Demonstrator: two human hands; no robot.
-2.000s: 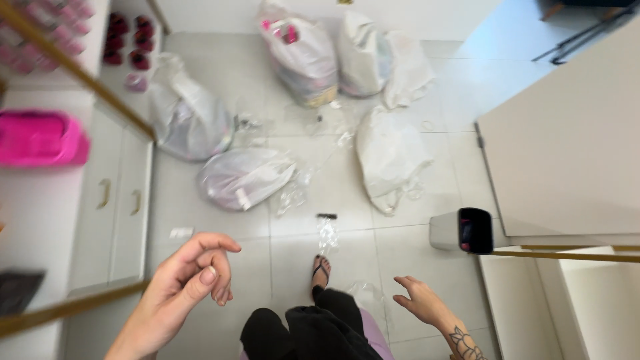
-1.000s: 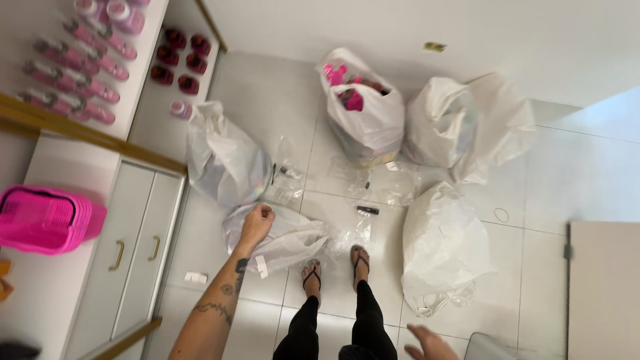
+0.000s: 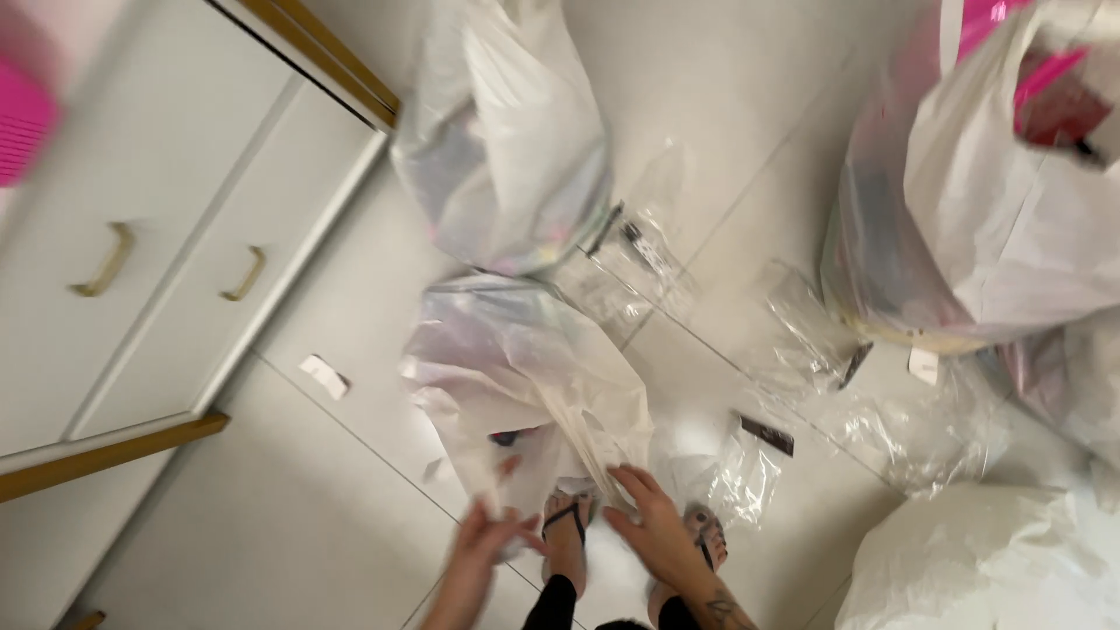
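A filled white plastic bag (image 3: pixel 534 359) lies on the tiled floor just before my feet, its mouth toward me. Through its opening a small dark and red item (image 3: pixel 505 437) shows. My left hand (image 3: pixel 490 542), blurred by motion, is at the left edge of the bag's mouth; whether its fingers pinch the plastic is unclear. My right hand (image 3: pixel 652 529) touches the right edge of the mouth, thumb and fingers apart around the plastic. Another full white bag (image 3: pixel 516 131) stands directly behind this one.
White cabinet doors (image 3: pixel 219 184) with brass handles are at left. A large bag (image 3: pixel 1006 201) with pink items stands at right, another white bag (image 3: pixel 980 560) at lower right. Clear plastic wrappers (image 3: pixel 744 472), a dark tag (image 3: pixel 767 434) and a white tag (image 3: pixel 324 376) lie about.
The view has come down much closer to the floor bags. Both hands are now together at the near bag's mouth; a second ago one reached over that bag and the other was at the lower edge.
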